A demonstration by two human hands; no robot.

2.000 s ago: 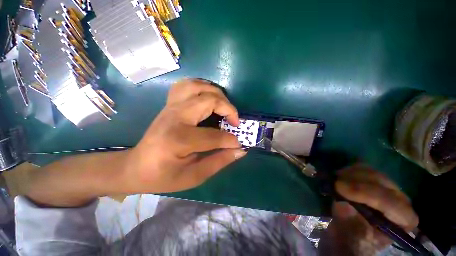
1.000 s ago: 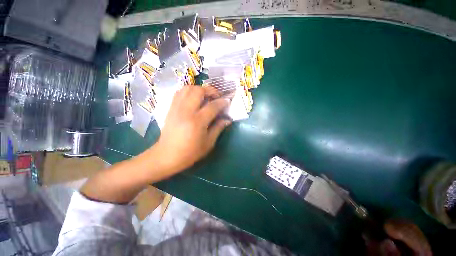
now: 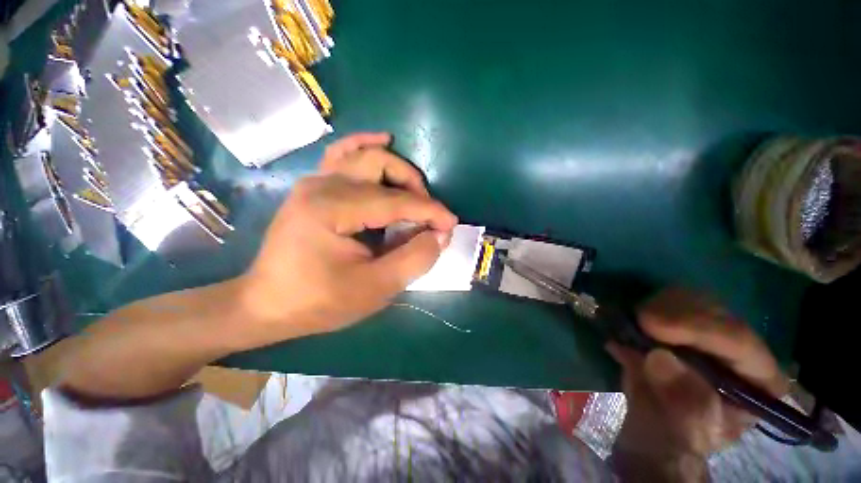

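Observation:
A phone board assembly (image 3: 548,265) lies on the green bench in front of me, its plain grey half to the right. My left hand (image 3: 345,241) pinches a silver-white LCD module (image 3: 453,262) between thumb and finger over the board's left half, hiding the dotted keypad area. The module's orange-yellow flex tail (image 3: 487,258) lies at the middle of the board. My right hand (image 3: 699,373), slightly blurred, holds the dark soldering iron (image 3: 699,363). The iron's silvery shaft crosses the grey half and its tip is close to the flex tail; contact cannot be told.
Fanned rows of LCD modules (image 3: 250,104) lie at the upper left. A taped tip cleaner tin (image 3: 779,203) with silvery shavings stands at the right. A solder spool (image 3: 24,323) sits at the left edge. Thin solder wire (image 3: 439,318) trails on the green bench below my left hand.
My left hand has come from the fanned rows to the board and now holds an LCD module there. My right hand has brought the iron's tip to the board's middle. The head view has shifted.

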